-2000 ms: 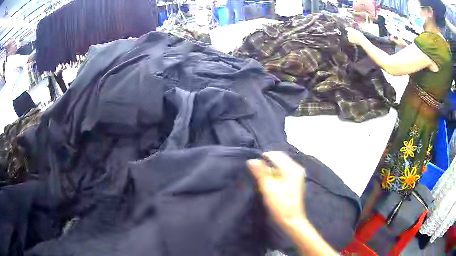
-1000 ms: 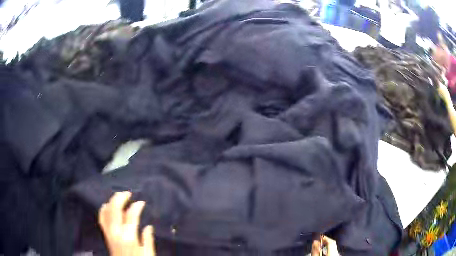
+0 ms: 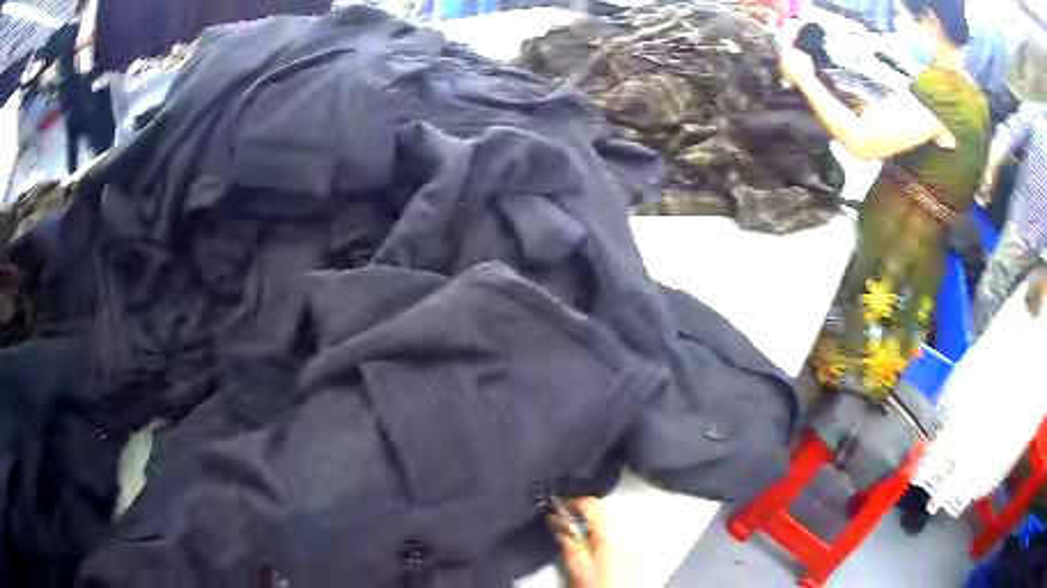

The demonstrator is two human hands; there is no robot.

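Observation:
A dark garment (image 3: 482, 402) lies spread nearest me, on the front of a large heap of dark garments (image 3: 310, 149). Its edge with several dark round buttons runs along the bottom of the view. My right hand (image 3: 583, 540) is at the bottom, at the garment's right end beside a button. Its fingers are close together around a small, dark, shiny thing, perhaps thread snips, too blurred to name surely. My left hand is not in view.
The white table (image 3: 746, 276) shows right of the heap. Plaid shirts (image 3: 700, 115) lie at the back, where a person in a green flowered dress (image 3: 907, 253) handles them. A red stool (image 3: 804, 517) stands on the floor at right. Dark garments hang at the back left.
The view has swung right and up again. My left hand, seen over the cloth a second ago, is out of view. The garment's buttoned edge now shows at the bottom.

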